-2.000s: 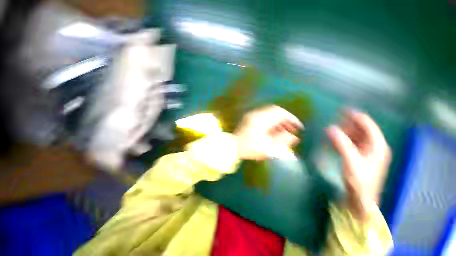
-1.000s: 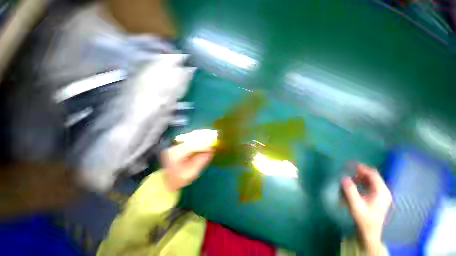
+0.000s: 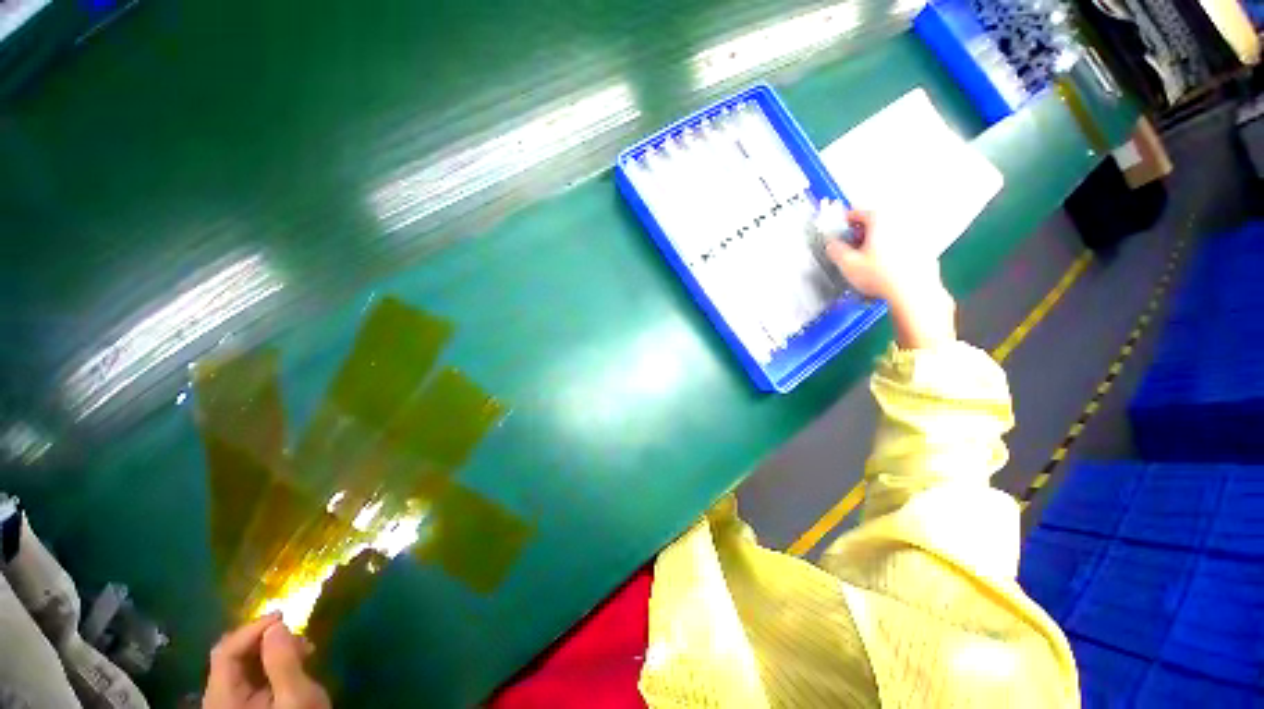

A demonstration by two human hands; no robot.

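The blue tray (image 3: 692,292) lies on the green bench, right of the middle, with rows of silver-white metal housings (image 3: 735,222) in it. My right hand (image 3: 873,263) is over the tray's right side, its fingers closed on a silvery metal housing (image 3: 832,229). Amber tape sheets (image 3: 471,537) lie overlapping on the bench at the lower left, with strong glare. My left hand (image 3: 266,668), cut off by the bottom edge, has thumb and finger close together at the sheets' lower end. Whether it grips tape is hidden by the glare.
A white sheet (image 3: 915,173) lies beside the tray. Another blue tray (image 3: 957,56) with small dark and silvery parts stands farther along the bench. Packing paper (image 3: 49,616) and loose metal parts (image 3: 122,630) are at the lower left. Blue crates (image 3: 1151,554) stand on the floor at the right.
The view has swung right, bringing the whole tray into sight. My right hand has moved from beside the tray to over it. My left hand is now at the lower end of the amber sheets.
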